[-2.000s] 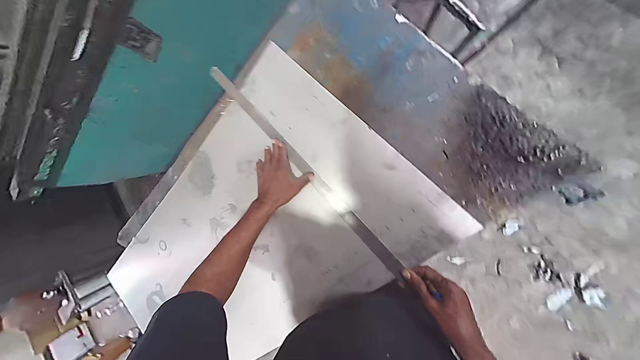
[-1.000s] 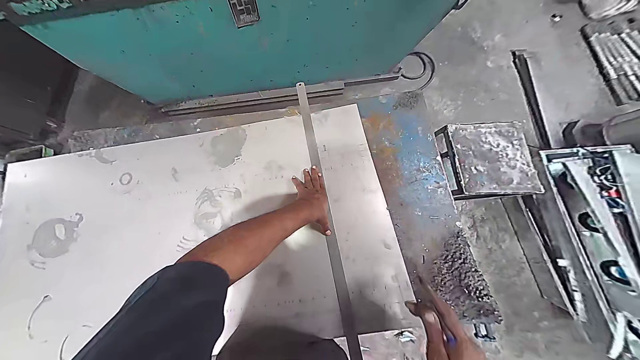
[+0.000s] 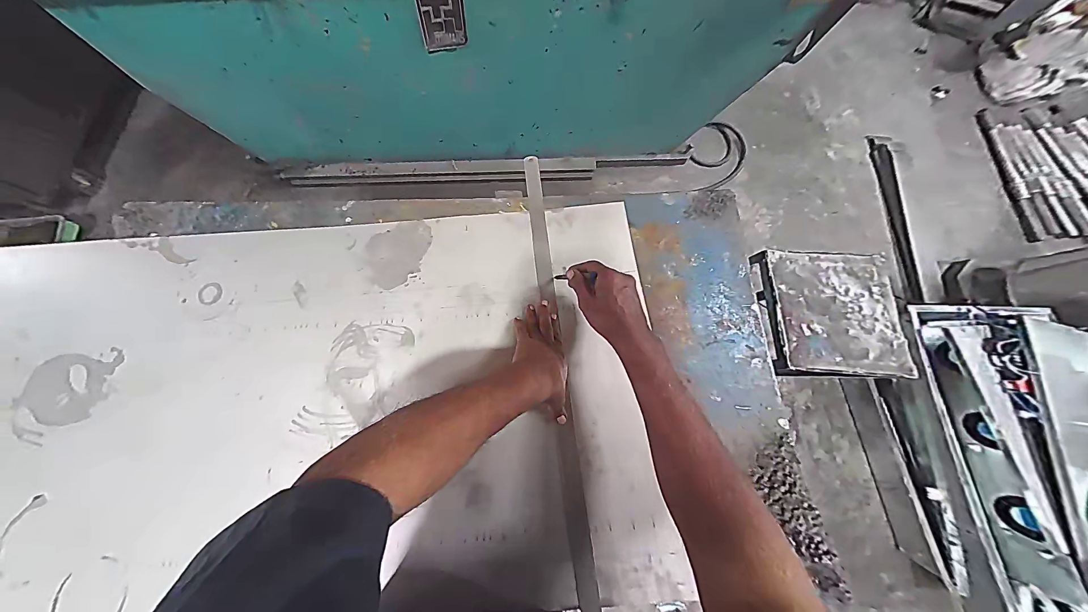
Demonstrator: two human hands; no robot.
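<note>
A large pale sheet, apparently metal, with grey smudges and small tick marks, lies on a paint-stained worktable. A long metal straightedge crosses the sheet near its right end, its far tip reaching past the far edge. My left hand presses on the straightedge with the fingers spread. My right hand pinches a thin dark marking tool, its tip at the straightedge's right side, just beyond my left fingers. Whether it is a pen or a scriber cannot be told.
A teal machine or cabinet stands beyond the table. On the right are a small square metal stand, a metal frame with parts in it, and a bundle of rods. A coiled cable lies on the floor.
My right hand has moved from the near end of the straightedge to its right side, farther up the sheet. My left hand remains on the straightedge. The view has turned considerably.
</note>
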